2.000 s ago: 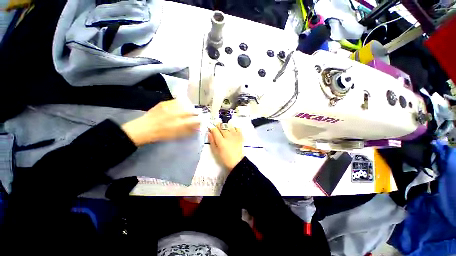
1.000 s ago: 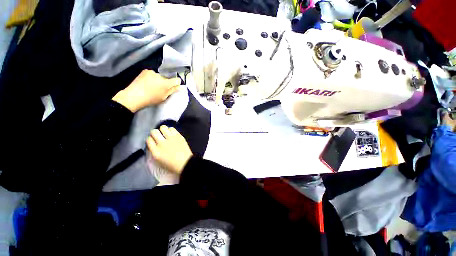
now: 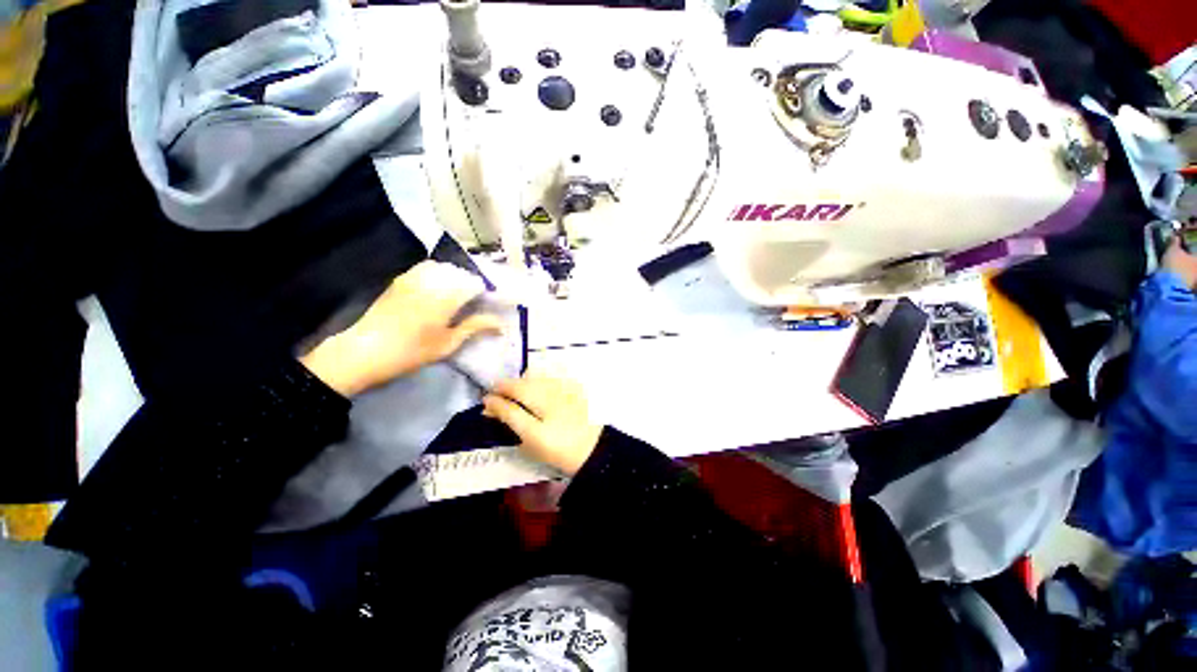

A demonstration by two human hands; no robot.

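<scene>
A garment panel, black with a pale grey reverse (image 3: 381, 427), lies left of the needle and hangs over the table's front edge. My left hand (image 3: 418, 328) lies on a folded grey and black edge of it, fingers pressing it to the table. My right hand (image 3: 549, 418) pinches the same edge at its lower right corner with thumb and fingertips. The presser foot and needle (image 3: 558, 269) of the white sewing machine (image 3: 840, 236) are just up and right of this edge; the fabric is not seen under the foot.
More grey and black fabric (image 3: 250, 145) is heaped at the upper left. A dark flat rectangle (image 3: 880, 361), a thin orange-blue item (image 3: 817, 318) and a printed sticker (image 3: 961, 337) lie right. Grey fabric (image 3: 985, 486) hangs below right. A person's blue sleeve (image 3: 1155, 420) is at far right.
Since one second ago both hands have brought the panel's edge closer to the needle and folded it. My right hand has moved right. The view has shifted, so the machine appears further left.
</scene>
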